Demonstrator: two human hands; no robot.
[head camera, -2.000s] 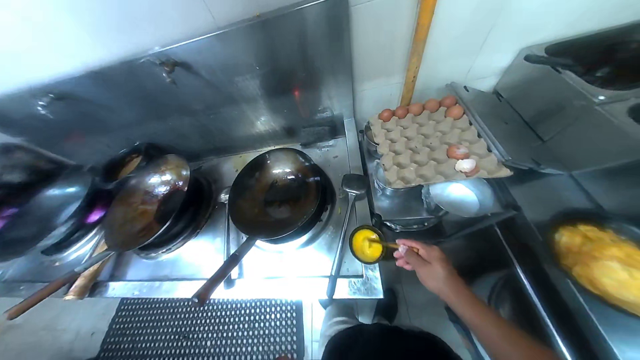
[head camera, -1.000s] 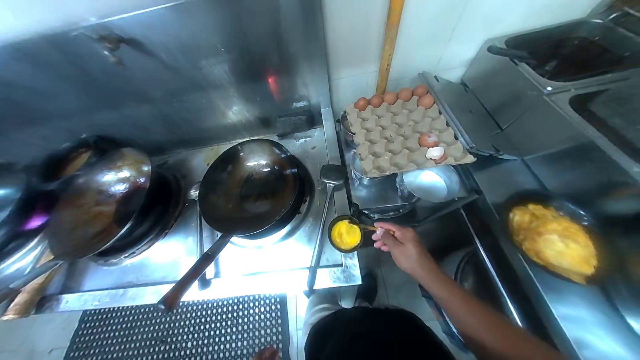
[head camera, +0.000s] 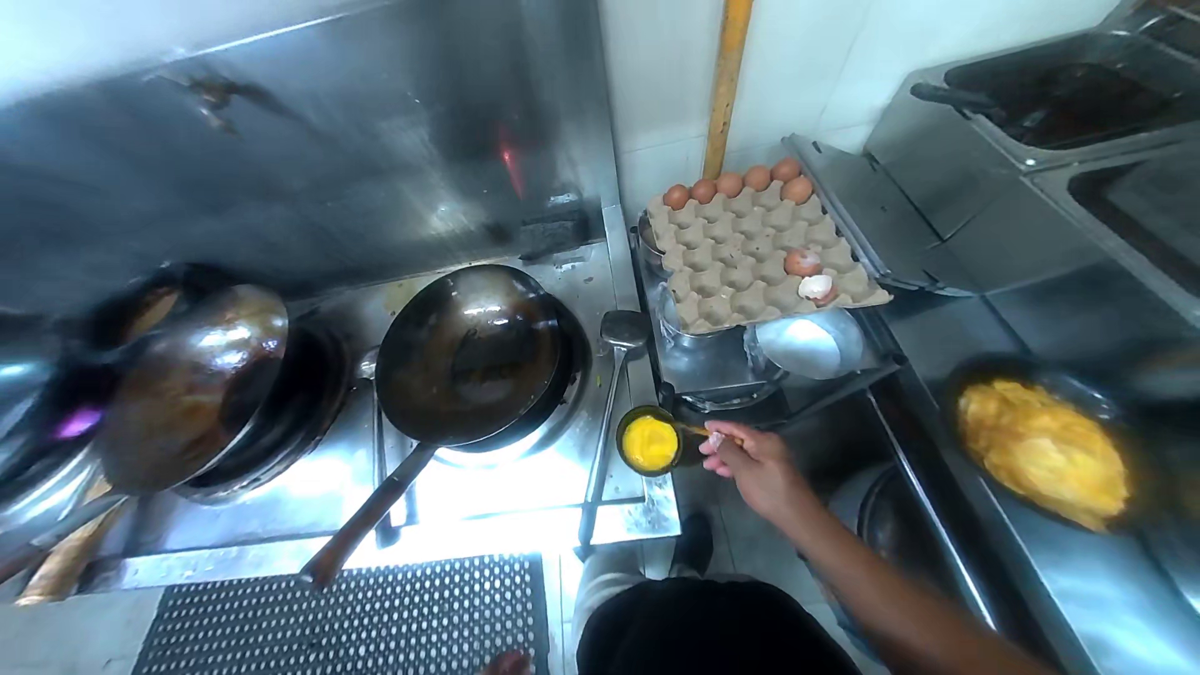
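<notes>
My right hand (head camera: 747, 461) grips a thin utensil (head camera: 692, 429) whose other end reaches into a small dark bowl (head camera: 622, 441) of yellow beaten egg (head camera: 650, 442). The bowl sits at the right corner of the steel stove. Only the fingertips of my left hand (head camera: 509, 664) show at the bottom edge; what they do is hidden. Left of the bowl lies a long-handled wok spatula (head camera: 624, 328). A dark wok (head camera: 469, 356) with a wooden handle rests on the burner. Behind the bowl, a cardboard egg tray (head camera: 727, 246) holds several brown eggs (head camera: 729, 185) and cracked shells (head camera: 814, 287).
More woks (head camera: 192, 394) crowd the left burners. A metal bowl (head camera: 811, 345) is partly under the egg tray. On the right counter stands a dark dish of cooked egg (head camera: 1041, 450), with steel food pans (head camera: 1069, 94) behind. A perforated mat (head camera: 375, 614) covers floor before the stove.
The view has shifted to the right. My right hand stays at the bowl with the utensil throughout; no object has plainly been taken up or let go.
</notes>
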